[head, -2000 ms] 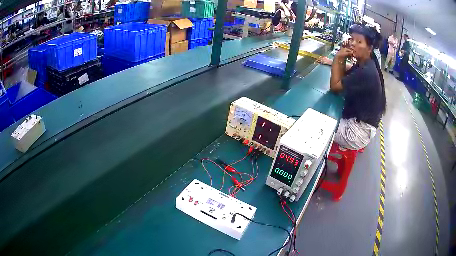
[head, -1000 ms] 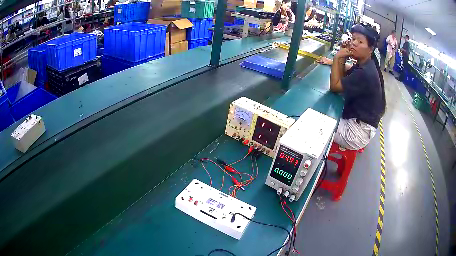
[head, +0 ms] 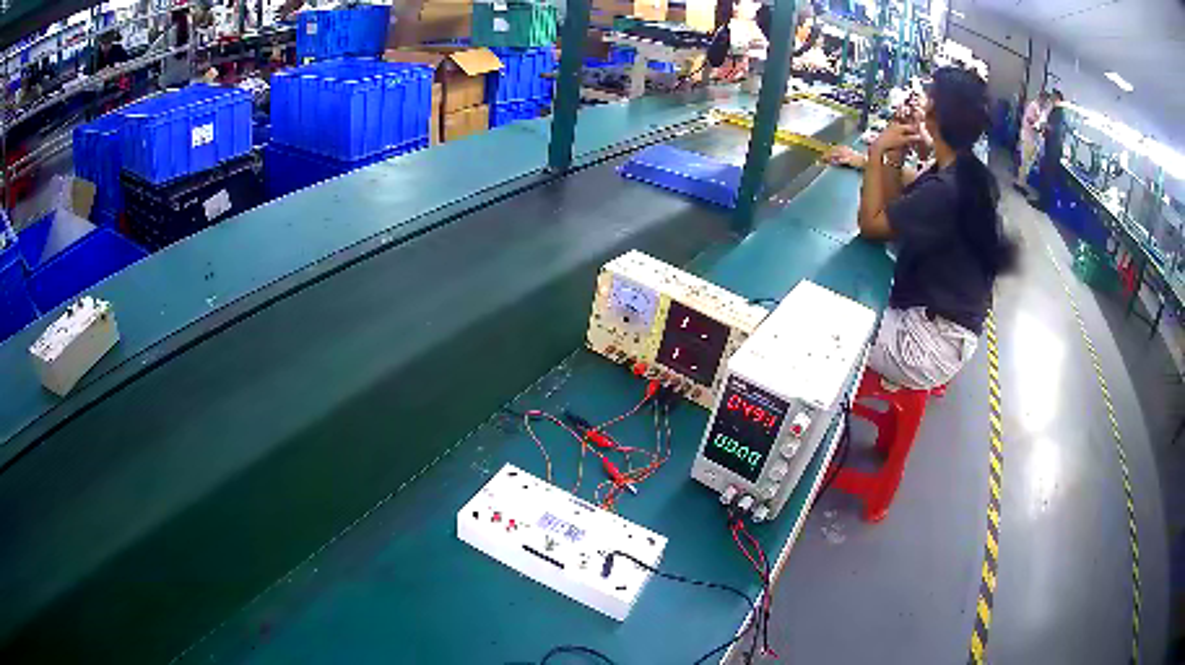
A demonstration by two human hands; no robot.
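Neither of my hands is in view. The white test box [head: 561,542] lies on the blue-green bench with a black cable [head: 689,581] plugged in at its right end. The white DC power supply [head: 786,396] stands behind it to the right, with red digits above green. A cream meter [head: 673,327] with a round dial and dark panel stands behind and left of the supply. Red and black clip leads [head: 608,448] lie loosely between the meter and the test box.
A dark green conveyor [head: 351,364] runs along the left, with a blue flat tray [head: 682,173] and yellow strip [head: 780,137] farther up. A white socket box [head: 74,346] sits on the far ledge. A person [head: 938,221] sits on a red stool [head: 889,448] at right.
The seated person has turned their head away towards the far end of the line. The blue tray has shifted slightly left along the conveyor. The instruments have not moved.
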